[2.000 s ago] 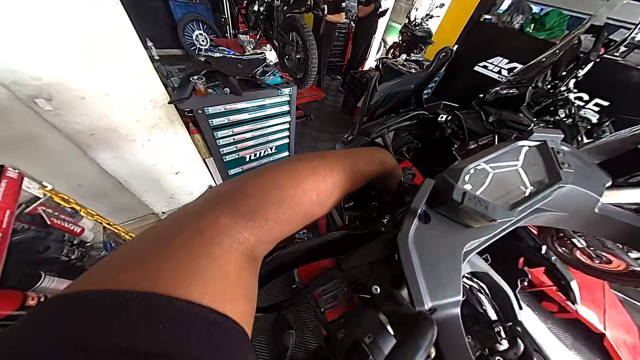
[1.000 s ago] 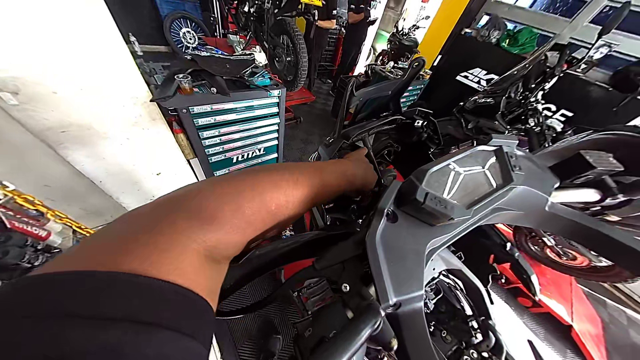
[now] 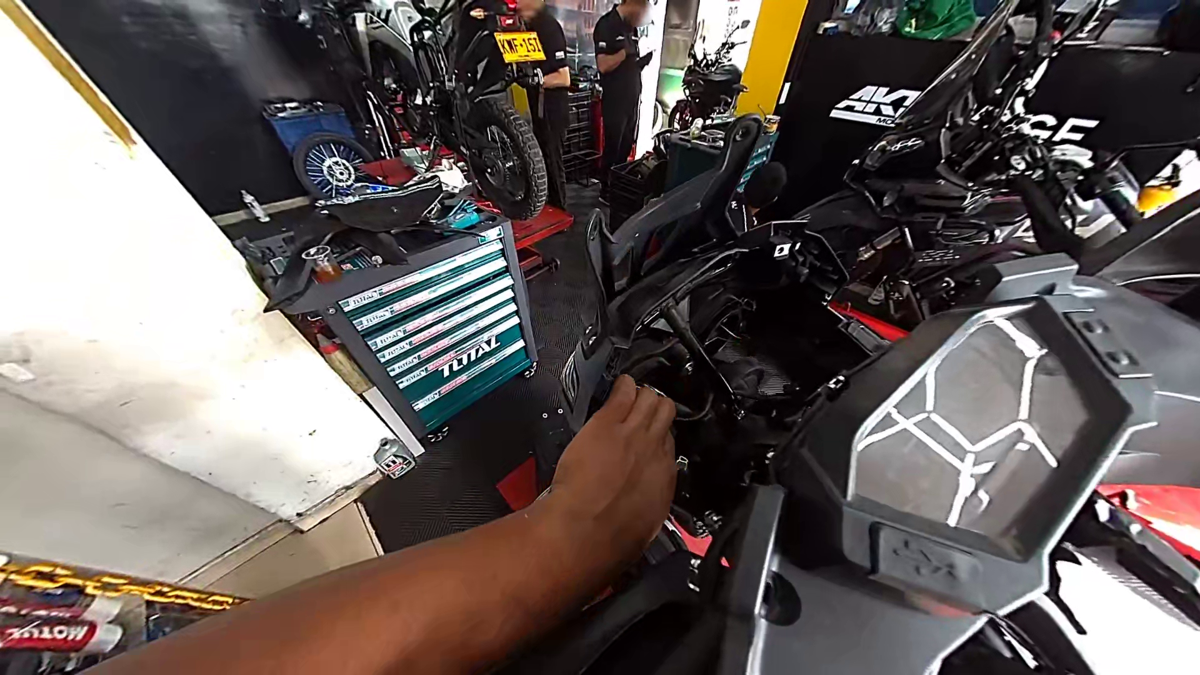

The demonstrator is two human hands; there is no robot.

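Observation:
My left hand [image 3: 623, 459] reaches in from the lower left, its back to the camera and its fingers curled down at the side of a partly stripped motorcycle. The fingertips are beside exposed black frame parts and cables [image 3: 694, 375]; whether they grip anything is hidden. To the right of the hand is a grey plastic fairing [image 3: 844, 600] with a dark glossy panel [image 3: 956, 422] that reflects white light lines. Beyond the hand stands the black tail section [image 3: 675, 225]. My right hand is out of view.
A teal tool cabinet [image 3: 441, 328] with tools on top stands left of the motorcycle, by a white wall [image 3: 187, 328]. A yellow chain [image 3: 112, 583] hangs lower left. Behind are a raised motorcycle [image 3: 506, 155] and people in black [image 3: 619, 84]. More motorcycles [image 3: 937, 197] stand at right.
My left hand, earlier partly hidden among the motorcycle's parts, has come back toward the near left side, and its back and fingers now show. The view has shifted.

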